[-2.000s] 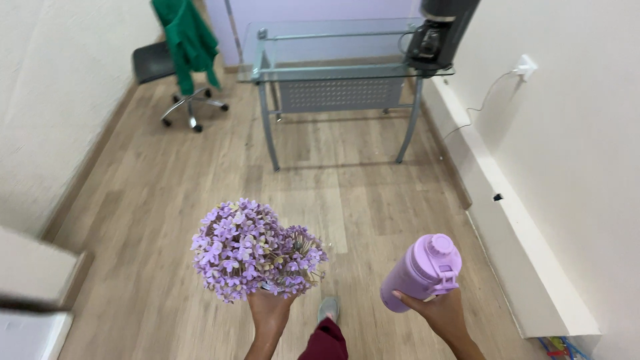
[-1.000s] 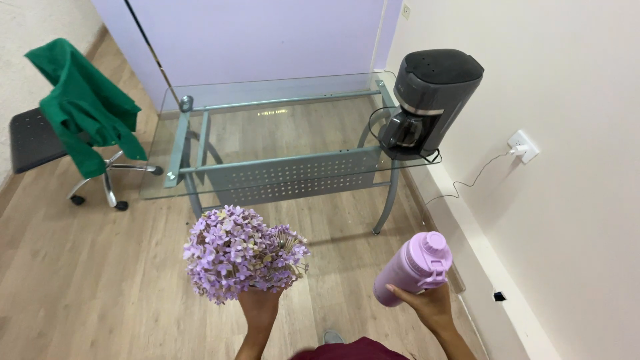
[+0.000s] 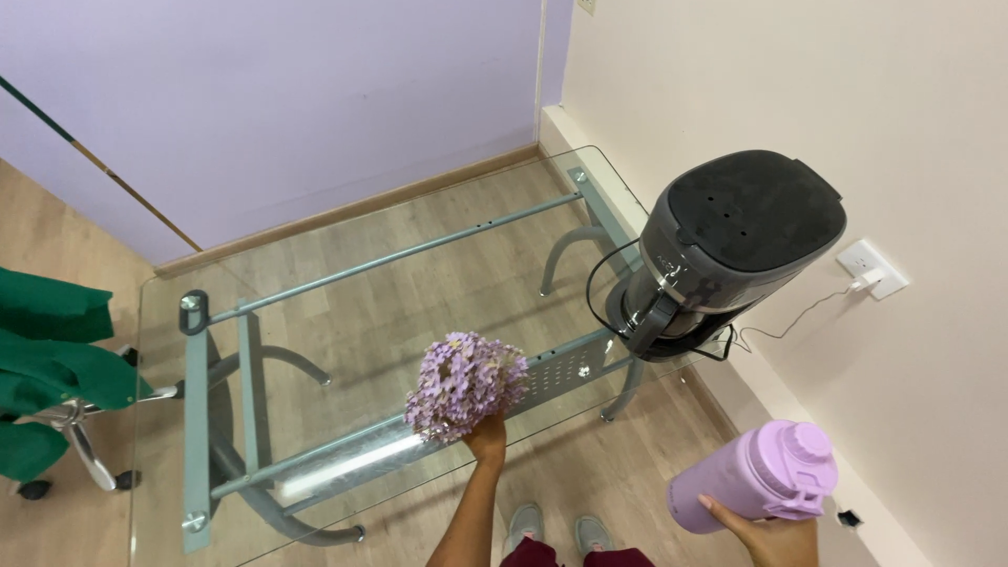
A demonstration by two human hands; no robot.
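My left hand [image 3: 487,438] is closed around the underside of a bunch of small purple flowers [image 3: 468,381], over the front edge of a glass-topped table [image 3: 378,315]. Whatever the flowers stand in is hidden beneath the blooms. At the lower right, my right hand [image 3: 760,535] grips a lilac drink bottle [image 3: 748,476] with a screw lid and a carry loop. The bottle is tilted, in front of the table's right end and near the wall. Its lid looks closed.
A black coffee maker [image 3: 740,228] with a glass carafe stands at the table's right end, its cord looped beside it. A white plug sits in a wall outlet [image 3: 872,269]. At the left is a wheeled chair with green cloth [image 3: 55,370] over it. Purple wall behind.
The view has come much closer to the table and looks down on it. The flowers, before seen in front of the table, now appear over its front edge. Both hands have kept their hold.
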